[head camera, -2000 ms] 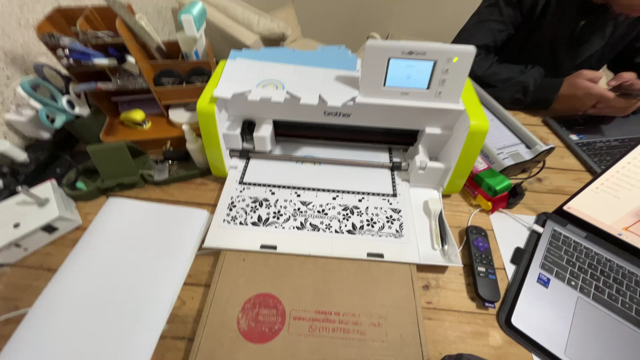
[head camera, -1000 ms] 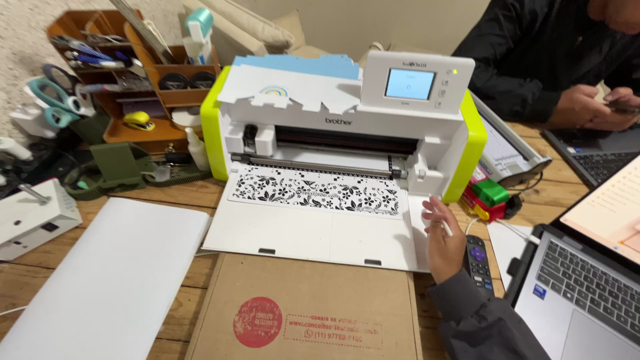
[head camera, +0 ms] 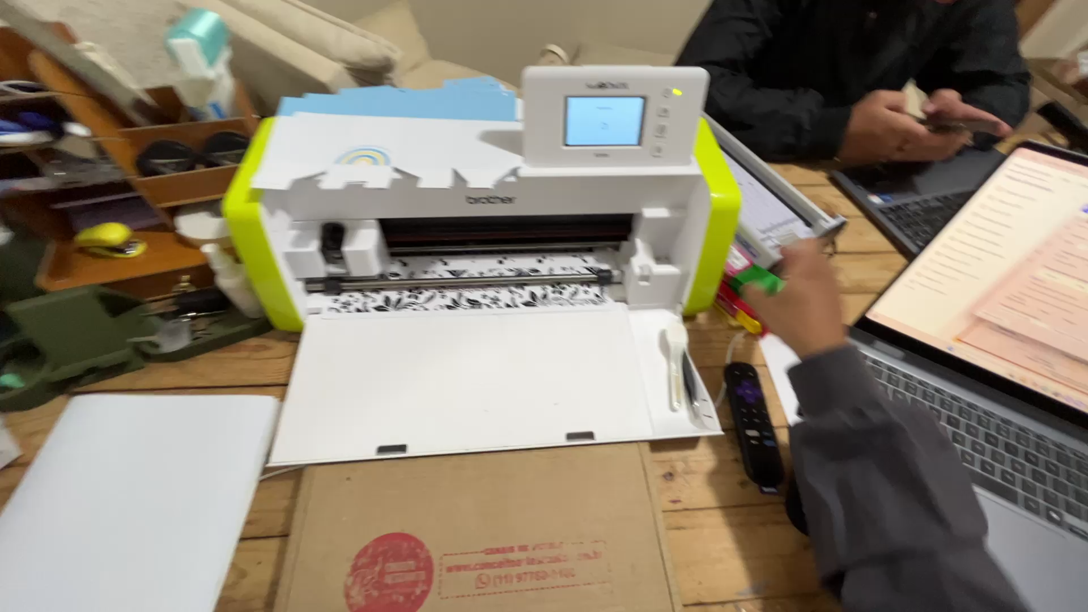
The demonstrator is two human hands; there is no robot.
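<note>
My right hand (head camera: 803, 297), in a dark grey sleeve, reaches over the small green and red object (head camera: 756, 279) at the right side of the Brother cutting machine (head camera: 493, 201). The hand is blurred, so whether its fingers grip anything cannot be told. A black-and-white floral patterned sheet (head camera: 467, 297) lies mostly inside the machine's slot, under the roller bar. On the front tray (head camera: 467, 374), a white scraper-like tool (head camera: 676, 361) rests in the right compartment. The machine's small screen (head camera: 604, 121) is lit. My left hand is out of view.
A cardboard box (head camera: 484, 510) lies before the machine, white paper (head camera: 144, 493) at left. A black remote (head camera: 754, 425) and a laptop (head camera: 1003, 408) sit at right. Wooden organizers (head camera: 161, 255) stand at left. Across the table, another person's hands (head camera: 918, 127) hold a phone.
The floral sheet has been drawn back into the machine from the front tray. My right hand, absent at first, has come in and moved farther forward beside the machine. The view is nearer.
</note>
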